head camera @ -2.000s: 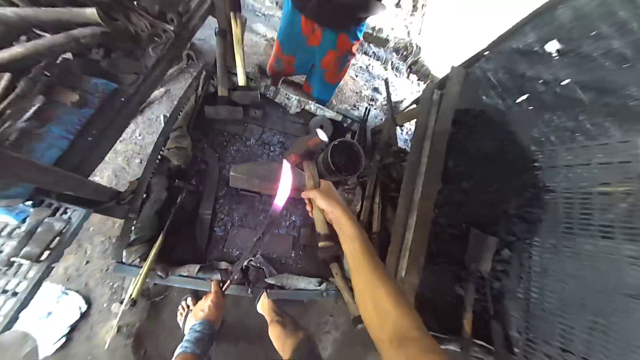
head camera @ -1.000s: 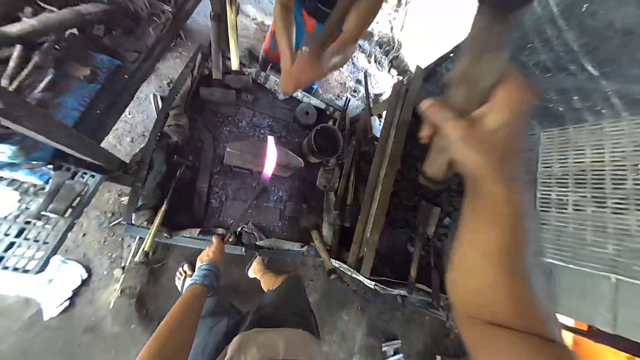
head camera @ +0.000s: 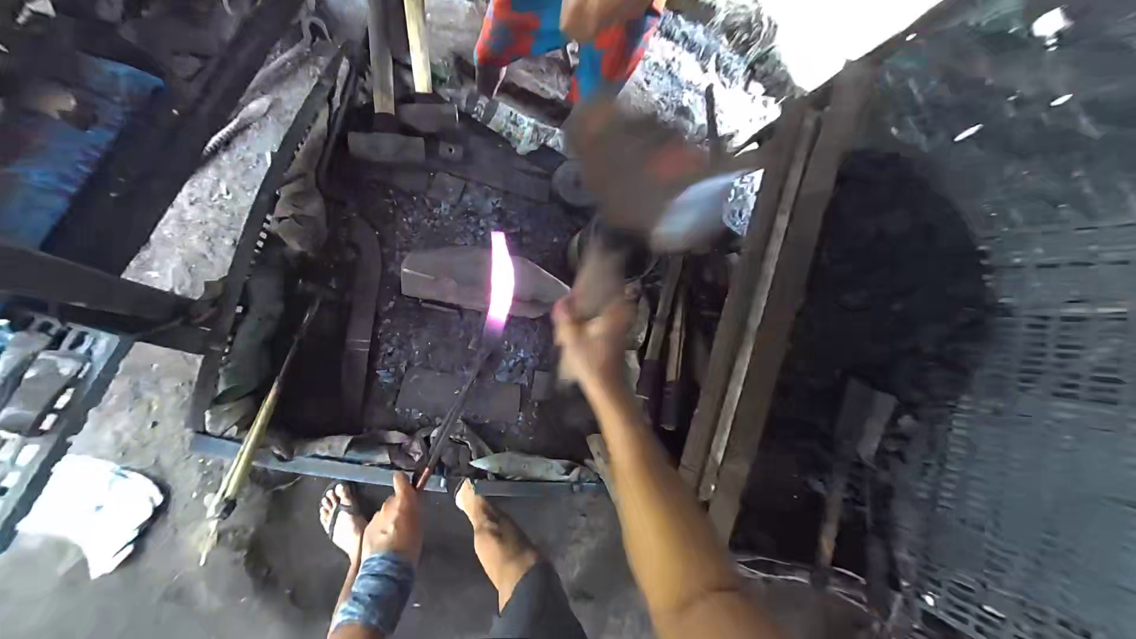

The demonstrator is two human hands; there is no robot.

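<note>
A glowing steel bar (head camera: 501,280) lies across the top of an anvil (head camera: 444,273) in the middle of the view. Its dark shank (head camera: 457,404) runs down to my left hand (head camera: 397,524), closed around the end near the frame's front rail; a blue patterned band wraps that wrist. My right hand (head camera: 593,342) grips a hammer's wooden handle (head camera: 602,275), right of the anvil. The hammer's head is blurred, and cannot be told apart from another blurred tool or hand above it.
Across the anvil stands a person in blue and red patterned clothing (head camera: 519,35), a hand (head camera: 603,13) near it. Sledgehammers (head camera: 386,146) rest at the back left. Wooden beams (head camera: 763,293) and a dark coal heap (head camera: 887,266) lie right. My feet are by the metal front rail (head camera: 328,466).
My right hand, raised at the far right one second ago with the hammer, is now lower and close to the anvil. The glowing bar stays on the anvil in my left hand.
</note>
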